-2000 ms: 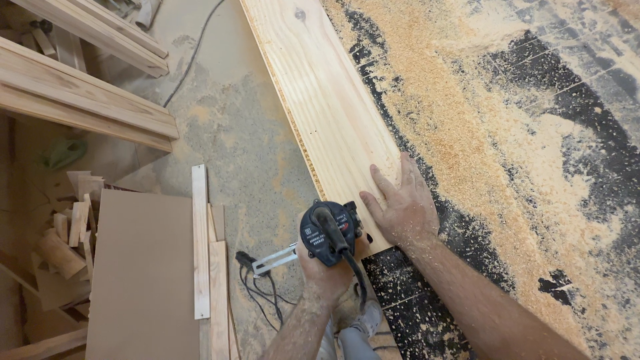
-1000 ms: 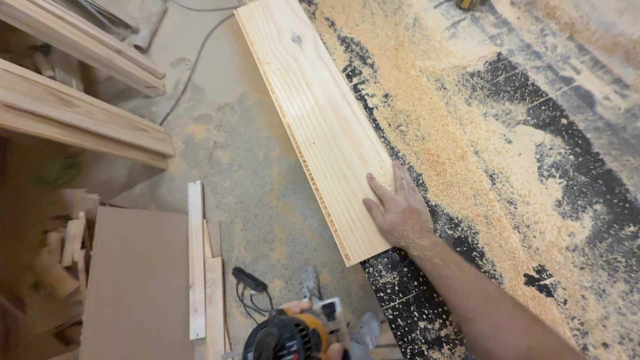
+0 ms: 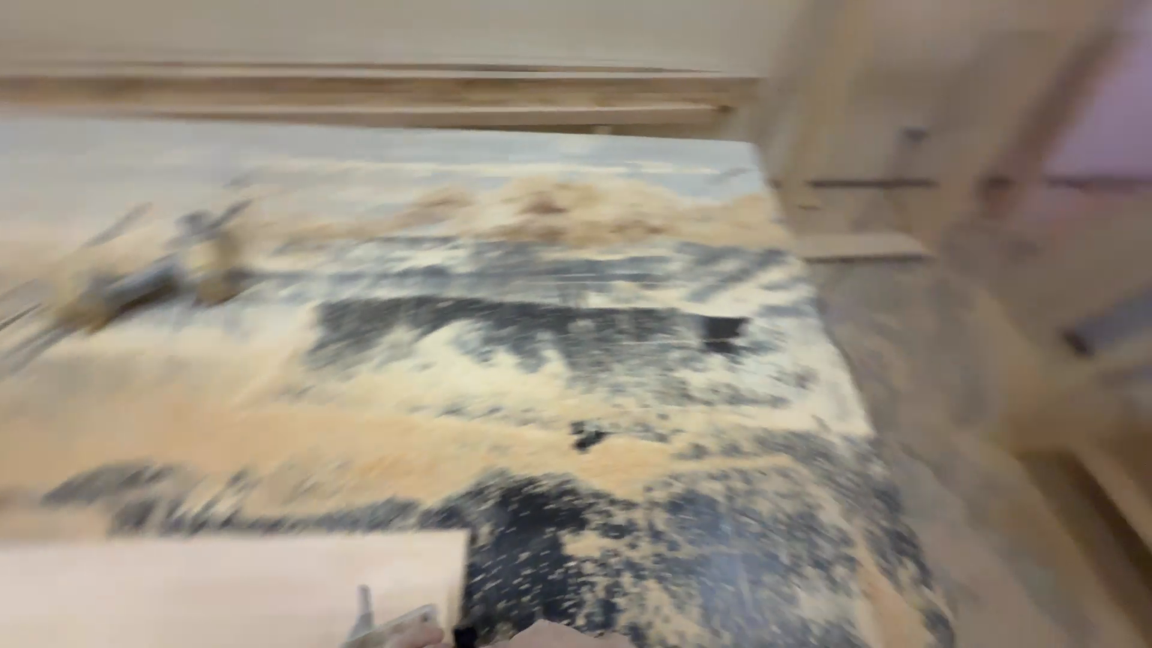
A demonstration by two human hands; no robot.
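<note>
The pale wooden board [image 3: 225, 585] lies flat at the lower left, its squared end on the dark, sawdust-strewn table [image 3: 531, 513]. Fingertips [image 3: 414, 637] show at the bottom edge, against a small metal piece [image 3: 396, 623] over the board's corner; they seem to be my left hand. Just right of them is a patch of skin [image 3: 562, 635], probably my right hand. Most of both hands is cut off below the frame, and blur hides their grip. The router's body cannot be made out.
Blurred tools [image 3: 148, 283], possibly clamps, lie on the table at the left. Sawdust is heaped [image 3: 558, 207] near the far side. Long timber [image 3: 378, 94] runs behind the table. Beyond its right edge are floor and wooden pieces [image 3: 864, 246].
The view has swung strongly across the table. Between the earlier frames, my left hand moved the router down off the board's end, while my right hand stayed on the board.
</note>
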